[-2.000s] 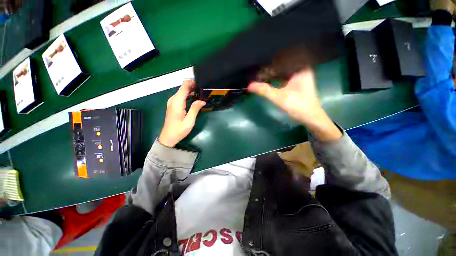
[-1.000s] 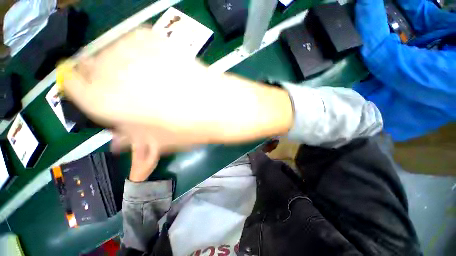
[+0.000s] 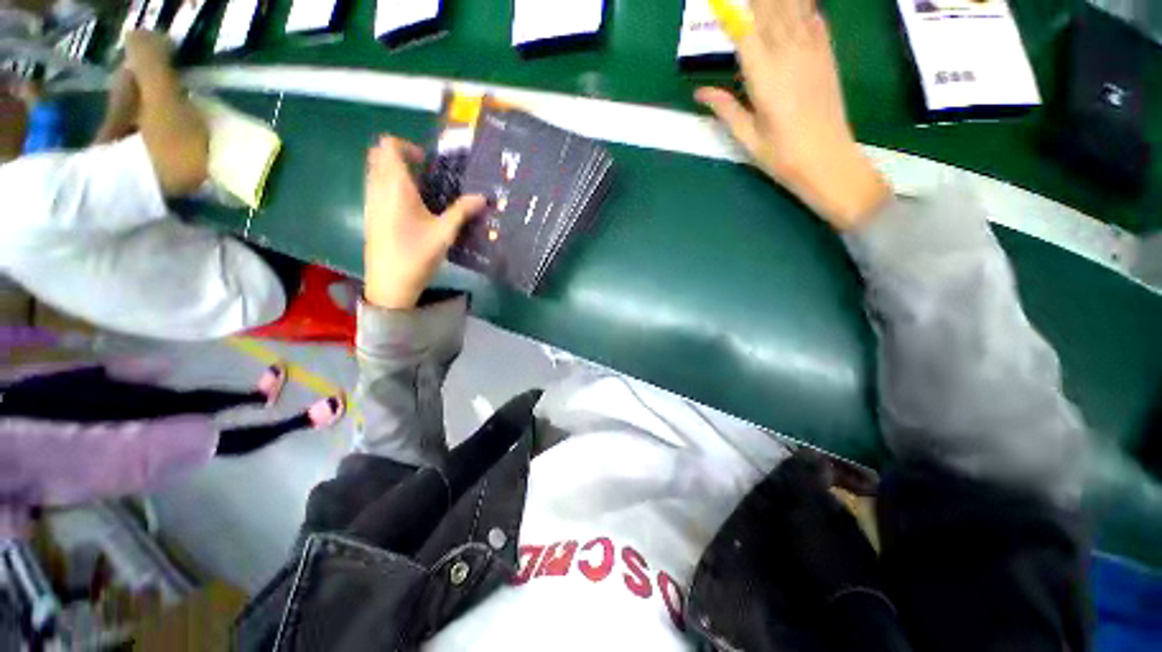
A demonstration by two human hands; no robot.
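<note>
A fanned stack of flat box sleeves (image 3: 529, 191), black with an orange band, lies on the near green worktop. My left hand (image 3: 410, 223) is at the stack's left side, its thumb over the top sleeve and its fingers along the left edge. My right hand (image 3: 796, 108) is open over the rail and belt, thumb apart, with yellow on one finger. Its fingertips are beside a white-topped sleeved box (image 3: 705, 35) and partly cover its right side. I cannot see whether they touch it.
The pale guide rail (image 3: 612, 117) crosses behind the stack. Sleeved boxes (image 3: 971, 57) stand spaced along the green belt, with a plain black box (image 3: 1106, 96) at the right. At the left are a neighbour's arm (image 3: 166, 121), a pale yellow ribbed thing (image 3: 240, 150) and a red stool (image 3: 319, 306).
The view has swung left. The black box lifted earlier is out of my hands. My left hand is now at the sleeve stack, and my right hand has moved out over the belt.
</note>
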